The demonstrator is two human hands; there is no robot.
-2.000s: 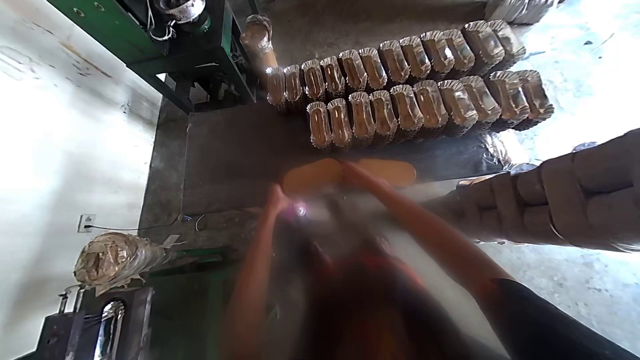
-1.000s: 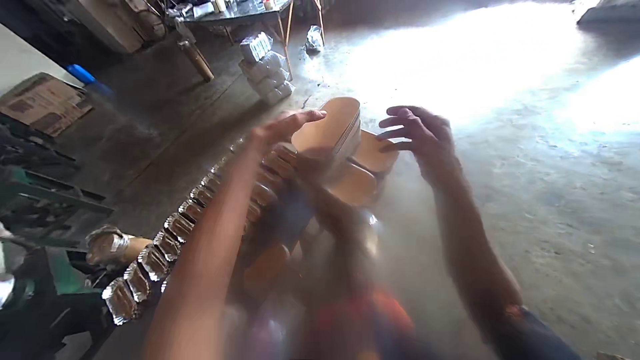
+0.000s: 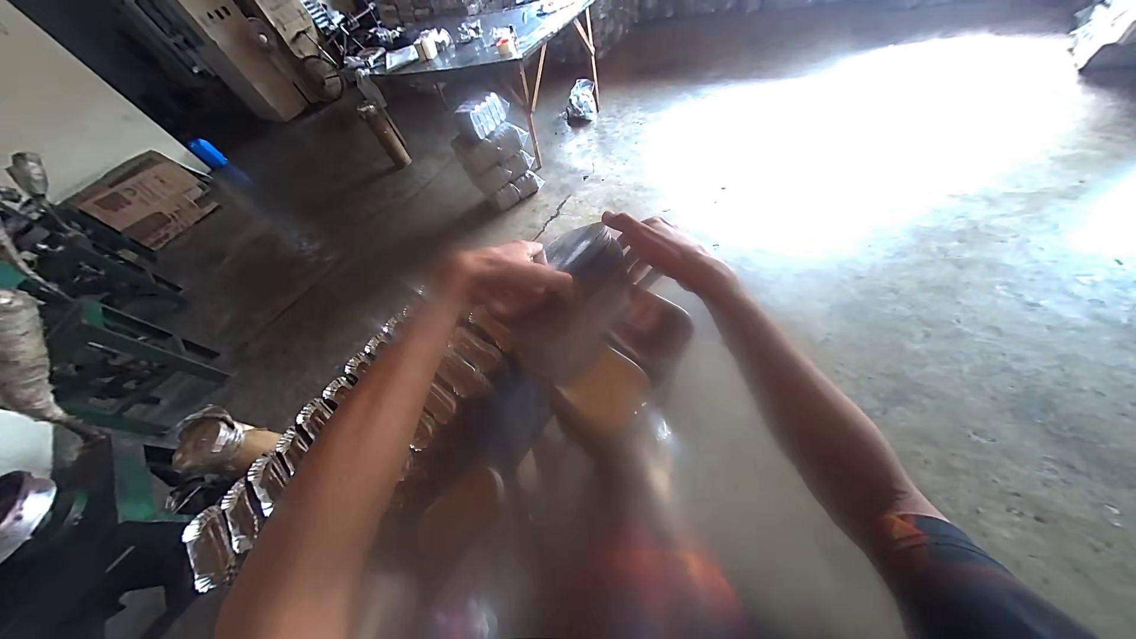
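Note:
My left hand (image 3: pixel 510 277) and my right hand (image 3: pixel 666 248) are on either side of a stack of oval pieces (image 3: pixel 581 253), dark and shiny on top, in the middle of the head view. The left fingers and thumb close on its near left side; the right fingers lie along its right edge. Just below stand more rounded stacks, one with a tan top (image 3: pixel 608 386) and one brownish (image 3: pixel 657 324). Rows of crimped foil trays (image 3: pixel 288 448) run along the left, partly behind my left forearm. Blur hides the lower middle.
Green metal machine frames (image 3: pixel 133 355) stand at the left, near a film-wrapped roll (image 3: pixel 217 444). Farther back are flattened cardboard (image 3: pixel 151 200), a brown tube (image 3: pixel 386 133), wrapped stacked packs (image 3: pixel 497 151) and a table (image 3: pixel 461 53) holding small items. Concrete floor (image 3: pixel 958 355) lies at the right.
My right hand, apart from the stack one second ago, is now against it. The stack's top showed tan then and looks dark and shiny now. The view swung far round after the earliest frame.

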